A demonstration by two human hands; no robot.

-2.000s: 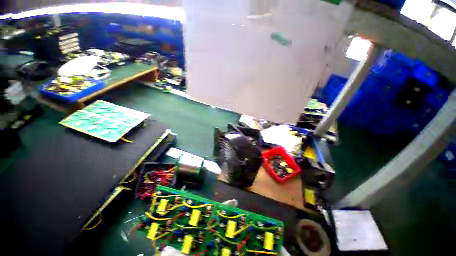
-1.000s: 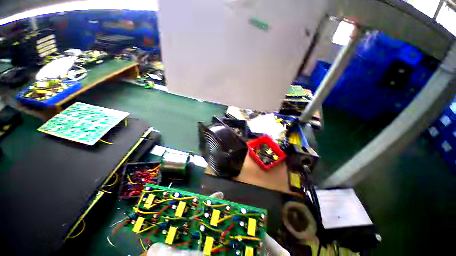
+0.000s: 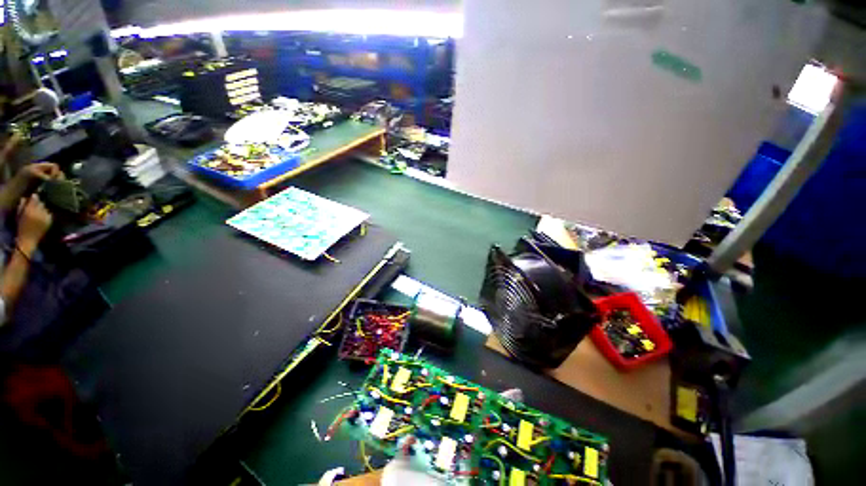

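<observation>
A green PCB panel (image 3: 484, 427) with yellow transformers, small parts and red, black and yellow wires is held component face up at the bottom centre. My left hand (image 3: 415, 471), in a white glove, grips its near edge at the left; the picture's bottom edge cuts it off. A white gloved fingertip, seemingly of my right hand (image 3: 511, 394), shows at the panel's far edge; the rest of that hand is hidden behind or below the panel.
A wire tray (image 3: 374, 330) and solder spool (image 3: 436, 315) stand beyond the panel. Right are a black fan (image 3: 534, 304), red component bin (image 3: 630, 330) and dark box (image 3: 707, 356). A pale panel (image 3: 299, 222) lies on the black sheet (image 3: 209, 313). Another person's hands (image 3: 36, 214) show far left.
The view has turned left, so the bench things sit further right and another person shows at the left. The panel is still held; the right glove beside its right end no longer shows.
</observation>
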